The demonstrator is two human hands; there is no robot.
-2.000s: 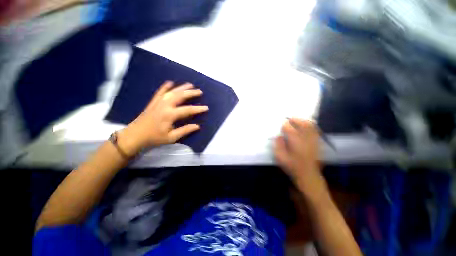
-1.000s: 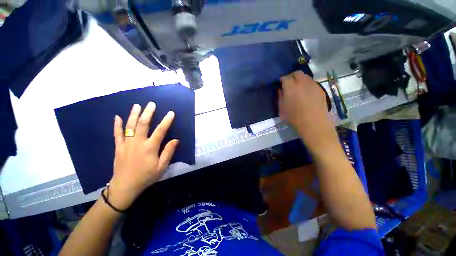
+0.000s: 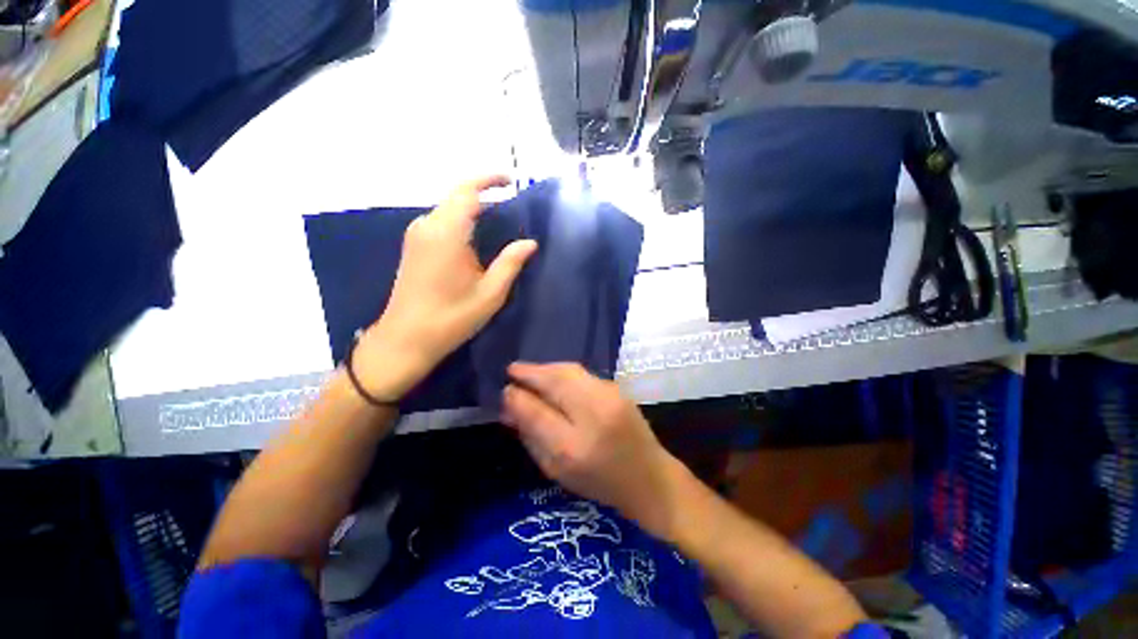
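A dark navy fabric panel (image 3: 362, 268) lies on the white table, with a raised or folded navy layer (image 3: 562, 287) over its right part. Its top edge is under the brightly lit needle area (image 3: 577, 187) of the sewing machine (image 3: 874, 63). My left hand (image 3: 449, 287) rests on the panel, thumb and index finger spread at the left of the raised layer; the other fingers are partly hidden. My right hand (image 3: 574, 424) pinches the near edge of the raised layer at the table's front.
A sewn-looking navy pile (image 3: 799, 219) lies right of the needle. Black-handled shears (image 3: 955, 250) and slim snips (image 3: 1008, 275) lie beyond it. Two navy stacks (image 3: 87, 262) are at left. A ruler (image 3: 749, 350) runs along the front edge. Blue crates (image 3: 980, 487) stand below.
My right hand has moved left from the pile and shears to the panel's near edge. My left hand has turned, and a layer is now raised under the needle area. The camera view has shifted.
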